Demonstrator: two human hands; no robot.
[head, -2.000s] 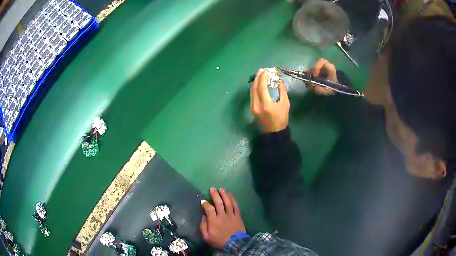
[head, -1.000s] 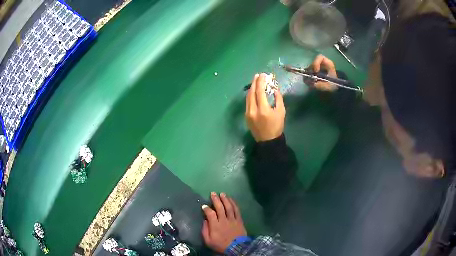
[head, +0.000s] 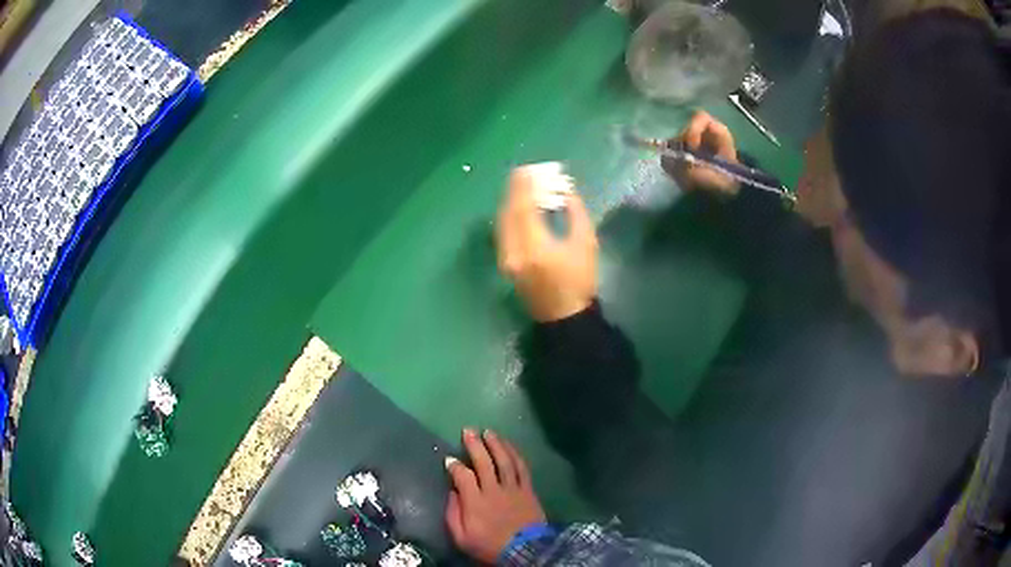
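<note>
My right hand (head: 488,498), in a plaid sleeve with a blue cuff, lies palm down on the dark mat's edge with its fingers apart. It holds nothing. My left hand is not in view. Several board assemblies lie on the dark mat left of my right hand: white parts (head: 358,488) wired to small green circuit boards (head: 344,539). Some are cut off by the bottom edge. My right hand does not touch them.
A worker in black (head: 776,443) at the right holds a blurred white part (head: 549,185) and a soldering iron (head: 737,171). A round grey hood (head: 688,52) is above. Board assemblies (head: 155,415) lie on the green belt (head: 222,266). A blue tray (head: 116,183) stands upper left.
The worker's hand with the white part has moved left, away from the iron. The assemblies on the belt have shifted down and left. My right hand stays nearly still.
</note>
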